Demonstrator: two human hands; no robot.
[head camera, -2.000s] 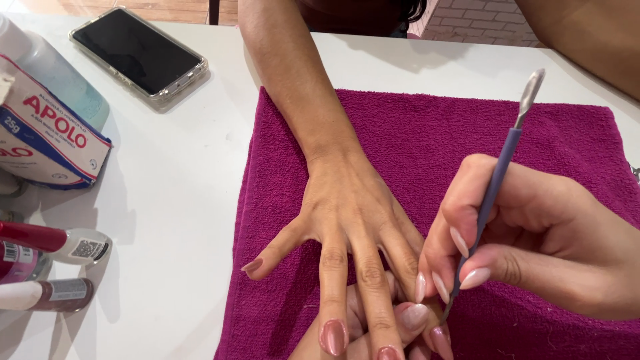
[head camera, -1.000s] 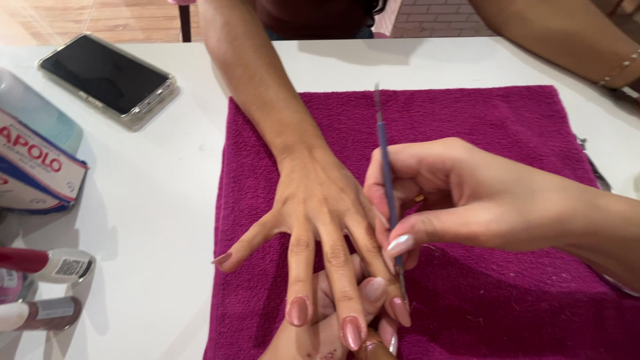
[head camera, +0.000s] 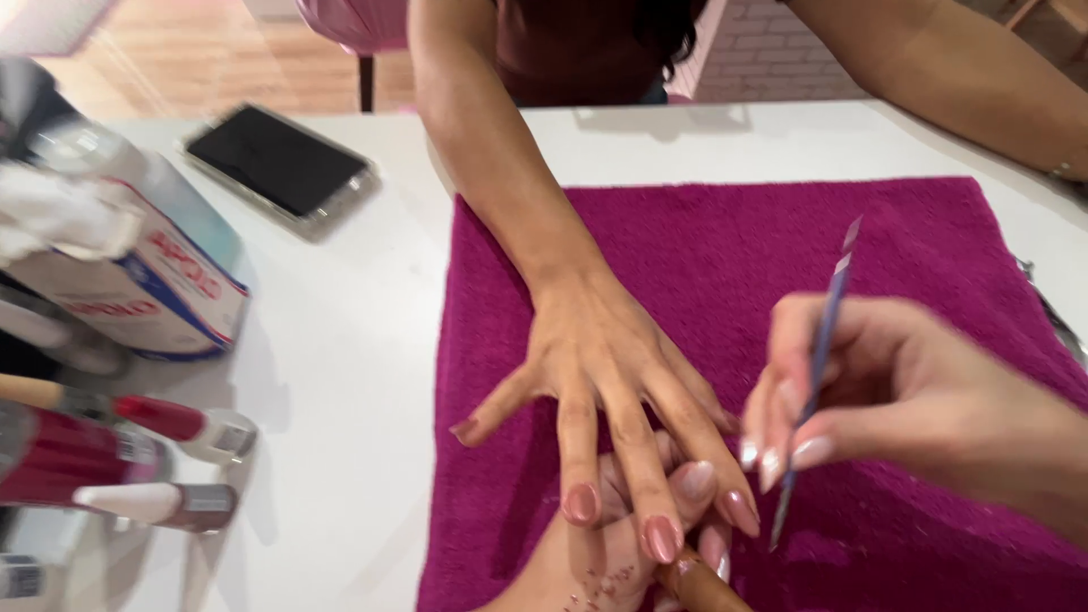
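Across from me a person's hand (head camera: 595, 348) rests palm down with fingers spread, its nails painted a shiny rose-brown. Under its fingertips my left hand (head camera: 629, 527) supports it, my thumb by the person's ring finger; a brown wooden-looking handle (head camera: 701, 586) shows beside my fingers, its hold partly hidden. My right hand (head camera: 892, 391), slightly blurred, grips a thin blue-handled cuticle tool (head camera: 822, 348) between thumb and fingers. The tool slants with its lower tip just right of the person's painted nails, apart from them. A magenta towel (head camera: 765, 246) lies beneath the hands.
A phone in a clear case (head camera: 276, 161) lies at the back left. An opened cotton box (head camera: 170, 280), a clear bottle (head camera: 191, 204) and several nail polish bottles (head camera: 229, 435) crowd the left side of the white table (head camera: 340, 357). Metal tools (head camera: 1054, 310) lie at the towel's right edge.
My right hand with the tool has moved right, away from the person's fingers. The brown handle by my left hand now shows more. The view has shifted.
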